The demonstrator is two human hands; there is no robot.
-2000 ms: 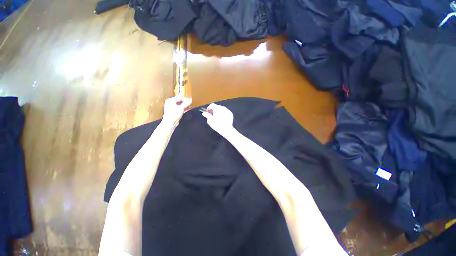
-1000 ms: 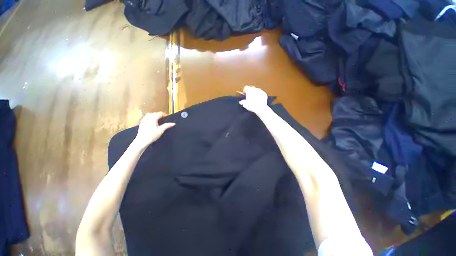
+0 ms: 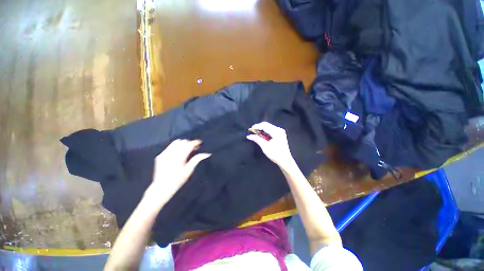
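Observation:
A dark garment (image 3: 212, 180) lies bunched across the near part of the table, with a smoother, greyer lining panel (image 3: 180, 119) showing along its far side. My left hand (image 3: 178, 163) rests over the garment's left half, thumb and fingers apart, with nothing seen in it. My right hand (image 3: 271, 142) is over the right half, closed around small snips (image 3: 261, 135), of which a reddish handle and a glint show at the fingertips. The rest of the snips is hidden in the hand.
Dark and navy garments (image 3: 424, 69) are heaped at the right, one with a white tag (image 3: 351, 117). A blue bin (image 3: 448, 211) holding dark cloth stands below the yellow table edge (image 3: 451, 160). Two small pale bits lie on the brown table (image 3: 228, 47). A magenta apron (image 3: 233, 246) is against the near edge.
The view has tilted down and right. The garment has been turned and gathered, so the lining now shows and the button does not. Both hands have moved off its far edge onto the middle.

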